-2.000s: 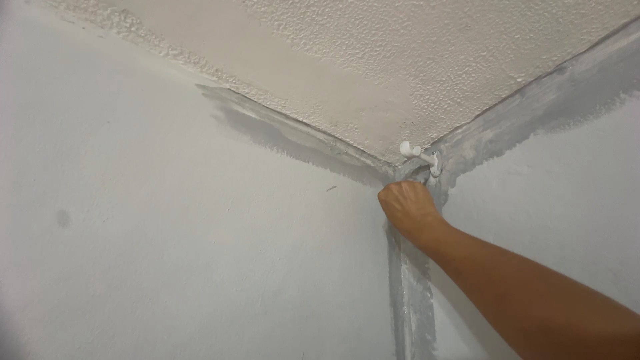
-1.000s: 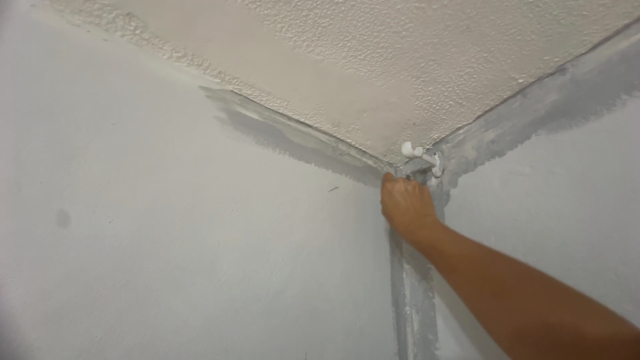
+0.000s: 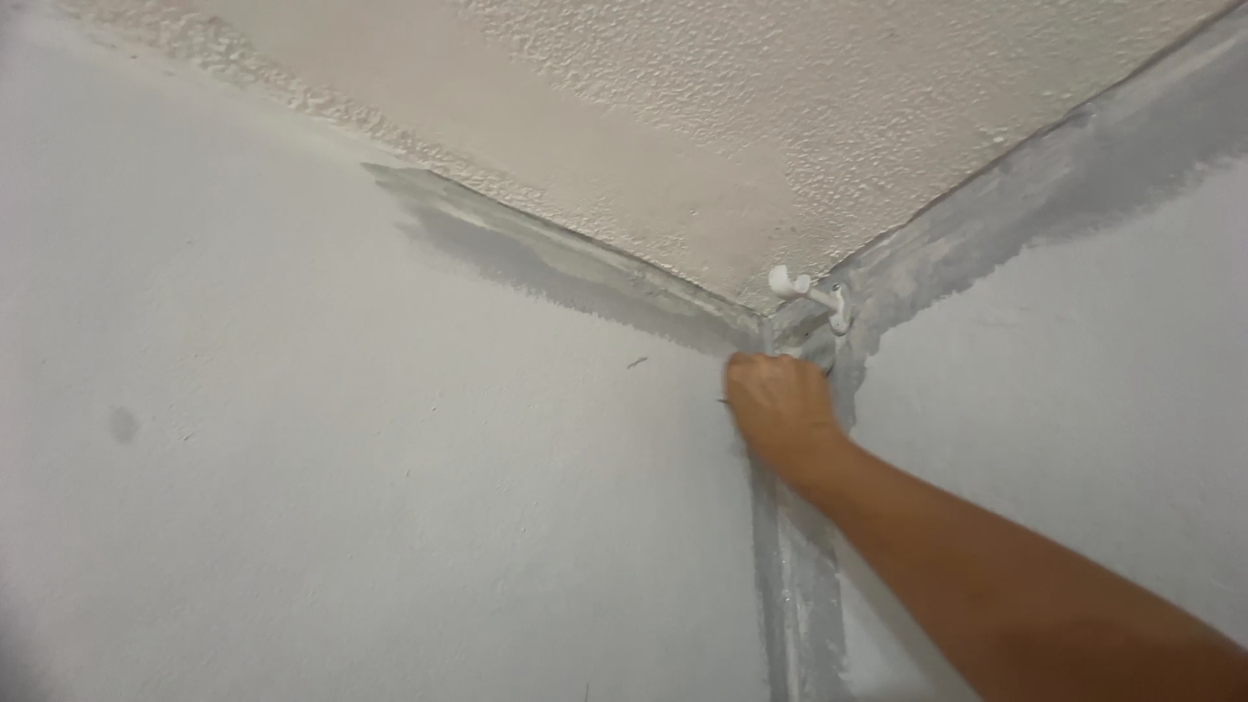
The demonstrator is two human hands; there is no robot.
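My right hand (image 3: 782, 409) reaches up from the lower right to the room corner, just under the ceiling. Its fingers are curled against the corner, with the back of the hand towards me. Whatever may be inside the fingers is hidden; only a small dark tip shows at the hand's left edge. Wet-looking grey paint (image 3: 819, 604) runs down both sides of the corner below the hand. Grey bands also follow the ceiling line on the left wall (image 3: 565, 283) and the right wall (image 3: 1033, 185). My left hand is out of view.
A white curtain-rod bracket (image 3: 827, 302) juts from the right wall just above my hand. Overhead is a textured cream ceiling (image 3: 682, 127). The pale left wall (image 3: 390, 487) bears a small grey spot (image 3: 124, 425) and a short dark mark (image 3: 638, 362).
My right hand has moved slightly down the corner, so a little more of the grey surface below the bracket shows. The fingers stay curled.
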